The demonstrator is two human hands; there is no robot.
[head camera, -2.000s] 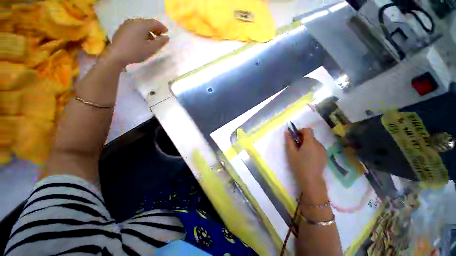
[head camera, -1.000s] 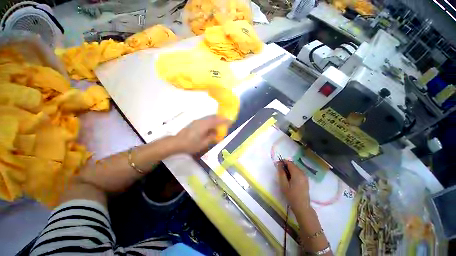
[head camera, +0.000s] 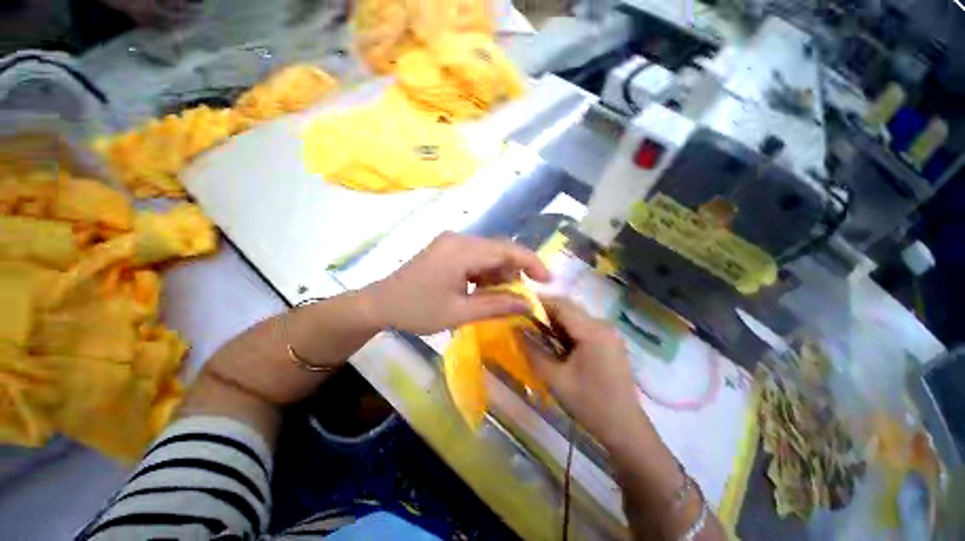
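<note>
A yellow fabric panel point(head camera: 489, 354) hangs folded between my hands over the front of the machine plate. My left hand point(head camera: 455, 285) grips its upper edge. My right hand point(head camera: 582, 359) is at the panel's right side and holds the dark thread snips point(head camera: 552, 336), partly hidden by the fingers; a thin dark red cord point(head camera: 568, 476) hangs from it. The white template sheet point(head camera: 677, 423) with a pink curved outline lies behind and right of my right hand. The greenish label frame point(head camera: 648, 330) is on it.
The grey machine head point(head camera: 720, 201) with marked yellow tape point(head camera: 698, 245) stands behind the template. A label pile point(head camera: 804, 433) lies right. Another yellow panel with a label point(head camera: 392, 148) lies on the white table. Yellow pieces point(head camera: 85, 306) are heaped left.
My left hand has brought the yellow panel toward me and right, off the table. My right hand has moved left from the template to meet it. The camera view has shifted.
</note>
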